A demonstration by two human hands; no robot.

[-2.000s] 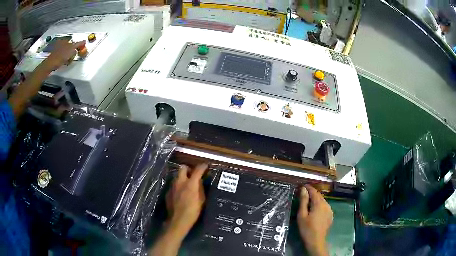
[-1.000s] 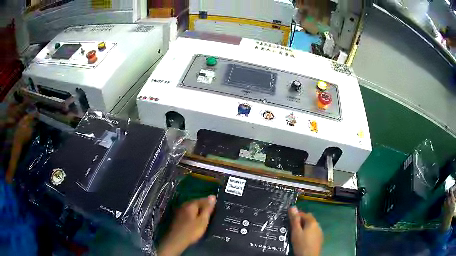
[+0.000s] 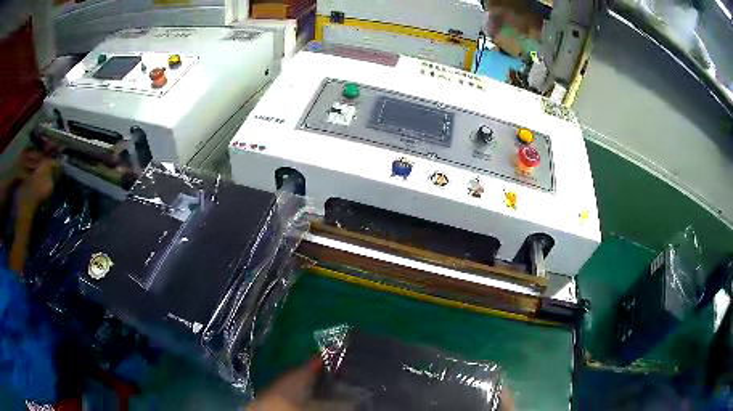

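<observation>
A black retail box in clear film (image 3: pixel 410 377) is low in the picture, blurred and cut off by the bottom edge. Crumpled film sticks up at its left corner. My left hand (image 3: pixel 289 387) holds its left side, blurred. My right hand (image 3: pixel 508 400) is at its right side, mostly cut off by the edge. The sealing bar (image 3: pixel 418 263) of the white heat sealer (image 3: pixel 362 172) lies beyond the box, apart from it.
Stacked black boxes in shiny film (image 3: pixel 185 265) lie left of the sealer. A neighbouring sealer (image 3: pixel 153 96) stands at the far left, with another person's hands (image 3: pixel 32 189) before it. Upright bagged boxes (image 3: pixel 663 297) stand on the right bench. Another person is partly visible at the back.
The box has moved away from the sealing bar, towards me and down to the bottom edge, and both hands have moved with it. The barcode label no longer shows.
</observation>
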